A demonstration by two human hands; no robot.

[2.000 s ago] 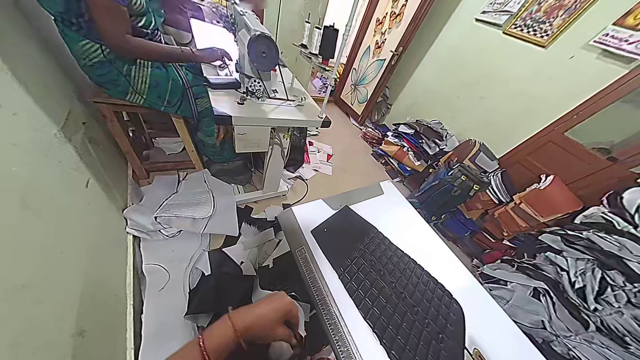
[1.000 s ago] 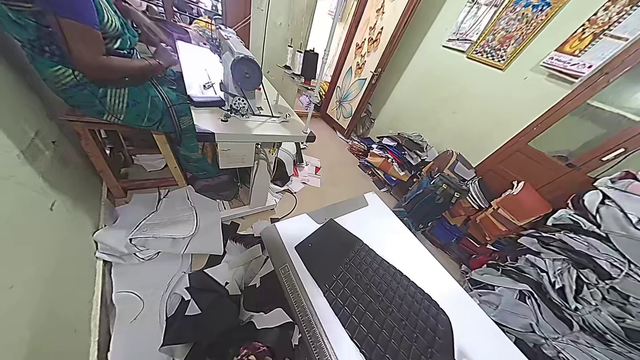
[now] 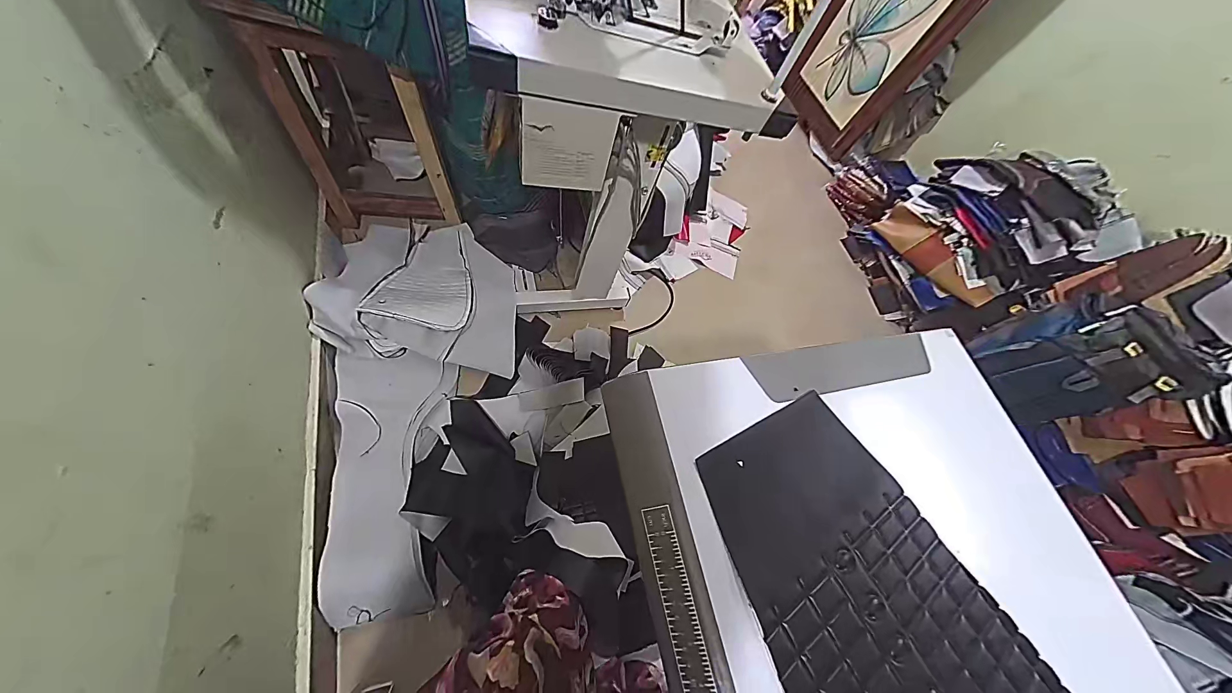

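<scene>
Neither of my hands shows in the head view. A black quilted leather-like panel (image 3: pixel 866 577) lies on a white tabletop (image 3: pixel 1001 462), its plain end toward the far edge and its lower part cut off by the frame. Along the table's left edge runs a ruler scale (image 3: pixel 679 597). Patterned red and purple cloth (image 3: pixel 534 635) shows at the bottom, left of the table. Black and white material scraps (image 3: pixel 481 491) lie heaped on the floor beside it.
White padded sheets (image 3: pixel 380 481) lie along the left wall. A sewing machine table (image 3: pixel 654 82) stands ahead, beside a wooden stool (image 3: pixel 351 202) and a person in green patterned clothing (image 3: pixel 414 48). Stacked leather-like pieces and bags (image 3: pixel 1088 356) line the right side.
A hand with bracelets was at the bottom two seconds ago and is out of view now. The view has tilted down. The quilted panel still lies on the table.
</scene>
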